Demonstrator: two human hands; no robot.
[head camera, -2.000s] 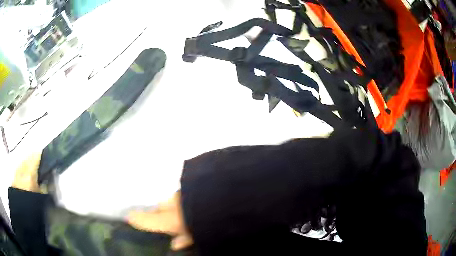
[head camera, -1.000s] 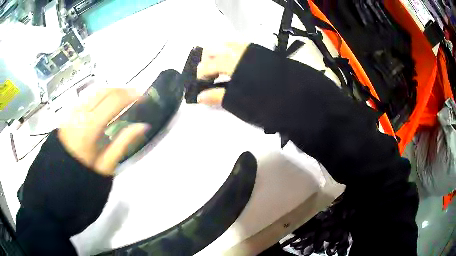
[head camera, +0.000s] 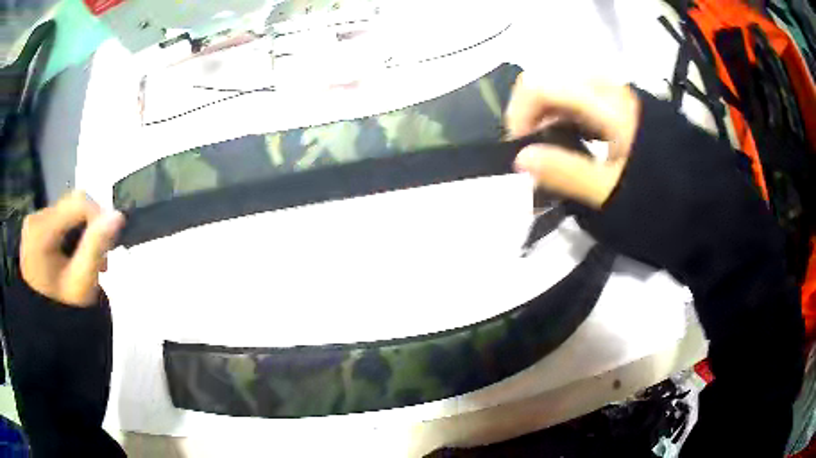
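Note:
A camouflage shoulder strap (head camera: 313, 148) lies on the white tabletop. Black webbing (head camera: 322, 192) is stretched straight along its near edge, partly covering it. My left hand (head camera: 67, 246) pinches the webbing's left end. My right hand (head camera: 577, 134) grips the webbing near its right end, by the strap's right end. A short dark tail with a pointed tip (head camera: 542, 231) hangs below my right hand; any buckle there is hidden or blurred. A second camouflage shoulder strap (head camera: 385, 371) lies nearer me, curving up at the right, its right end partly under my right sleeve.
The slotted sewing template (head camera: 210, 85) lies beyond the straps, with a dark thread (head camera: 447, 52) near it. Black webbing strips (head camera: 684, 63) and an orange cloth (head camera: 734, 18) are at the upper right. A dark tangled pile (head camera: 626, 420) lies below the table's near edge.
My hands have moved apart, and the webbing is now stretched between them along the far strap. The view has turned, so both straps lie more crosswise. The machine head has left the view.

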